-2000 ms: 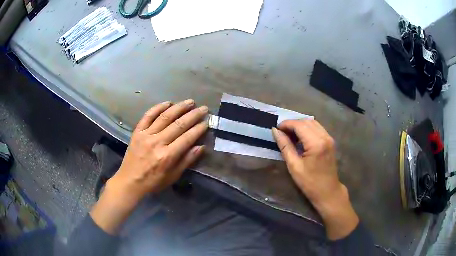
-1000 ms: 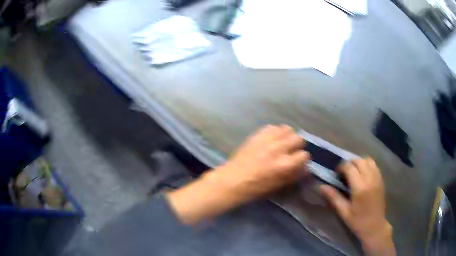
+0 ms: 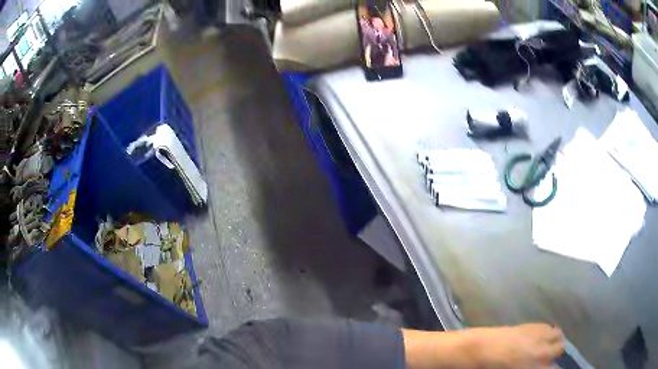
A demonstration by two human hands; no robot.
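My left hand is at the bottom edge, partly cut off, its fingers curled down at the table. Beside its fingertips a small part of the pale and black cloth piece shows, cut off by the lower edge. Whether my fingers grip it or only rest on it is hidden. My right hand is out of the picture. A small black cut piece lies to the right.
Folded strips, green-handled scissors and white sheets lie on the grey table. A small roll, smartphone, beige rolls and black bundles are beyond. Blue bins stand on the floor.
The view has swung left and up, bringing the bins, phone and rolls into sight. My right hand and the iron have left the picture. The cloth piece is now almost wholly cut off.
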